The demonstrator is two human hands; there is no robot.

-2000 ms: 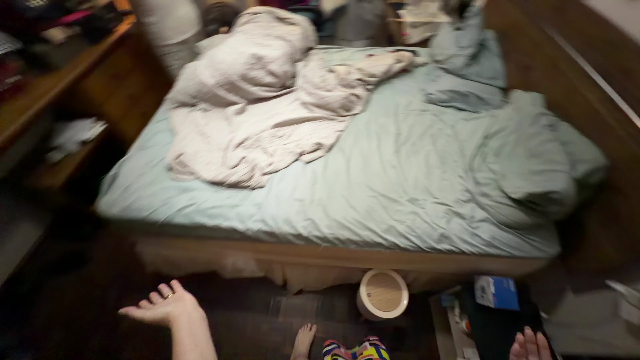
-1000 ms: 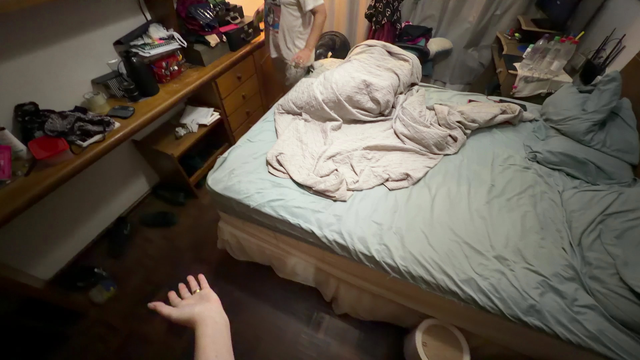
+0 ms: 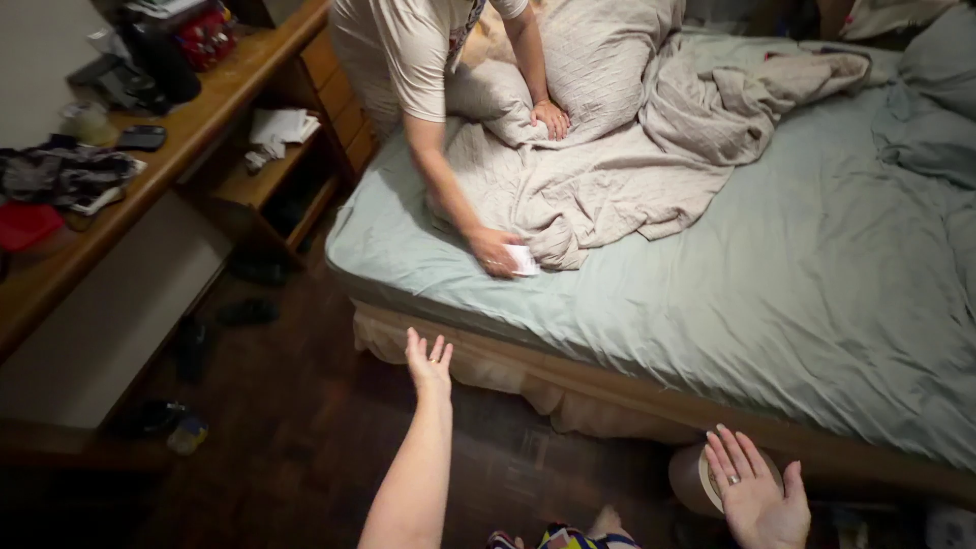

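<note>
My left hand (image 3: 429, 364) is held out palm up, fingers apart and holding nothing, in front of the near side of the bed. At the lower right my right hand (image 3: 751, 480) shows its open palm, a ring on one finger, and partly covers a round light-coloured bin (image 3: 686, 479) on the floor. On the bed's pale green fitted sheet (image 3: 793, 305) lies a crumpled beige quilt (image 3: 610, 183). Another person (image 3: 423, 61) leans over the bed, one hand on the quilt and the other with a small white item (image 3: 522, 260).
A wooden desk (image 3: 164, 179) runs along the left wall, bearing a phone (image 3: 141, 138), dark cloth (image 3: 69, 175) and a red container (image 3: 29, 224). Beneath it stands a shelf unit (image 3: 236, 175) with papers. Shoes (image 3: 248, 311) lie on the dark floor. A beige bed skirt (image 3: 473, 366) hangs along the bed.
The other person, standing at the far side of the bed a second ago, now leans over it with an arm stretched toward me. My right hand has come back into view.
</note>
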